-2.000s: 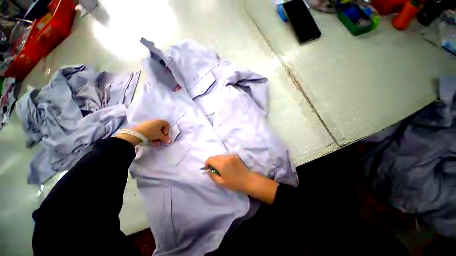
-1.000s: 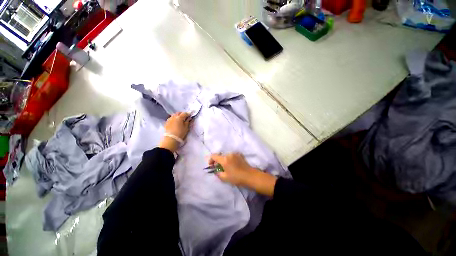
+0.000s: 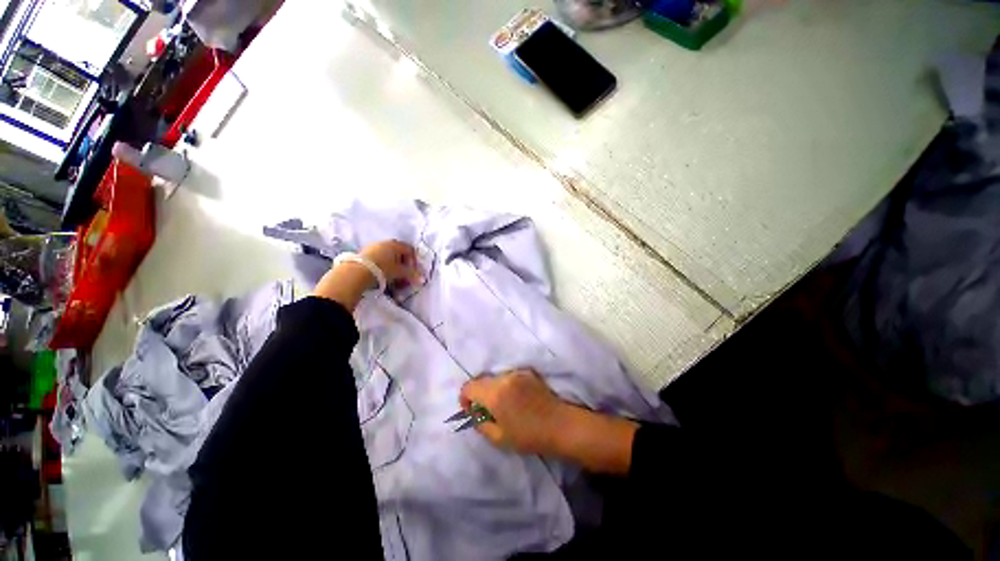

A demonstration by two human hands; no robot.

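Observation:
A light grey work jacket (image 3: 493, 329) lies on the pale table in front of me. My left hand (image 3: 391, 266) is at the jacket's upper front near the collar, with its fingers closed on the cloth. A white band is on that wrist. My right hand (image 3: 518, 412) rests over the lower front and holds small thread snips (image 3: 473, 416). Their blades point left and are apart, and the greenish grip is partly hidden in the palm. A pocket outline shows on the jacket front between my arms. No loose thread can be made out.
A crumpled heap of grey jackets (image 3: 181, 367) lies at the left. Red crates (image 3: 113, 247) stand beyond it. A black phone (image 3: 566, 68) and a green container (image 3: 689, 24) are at the top. A seam crosses the table (image 3: 702, 197). Dark grey garments (image 3: 932, 263) hang at the right.
My left hand has moved up from the pocket area to the jacket's upper front. The snips stay in my right hand. The view has shifted and turned, showing more of the window side.

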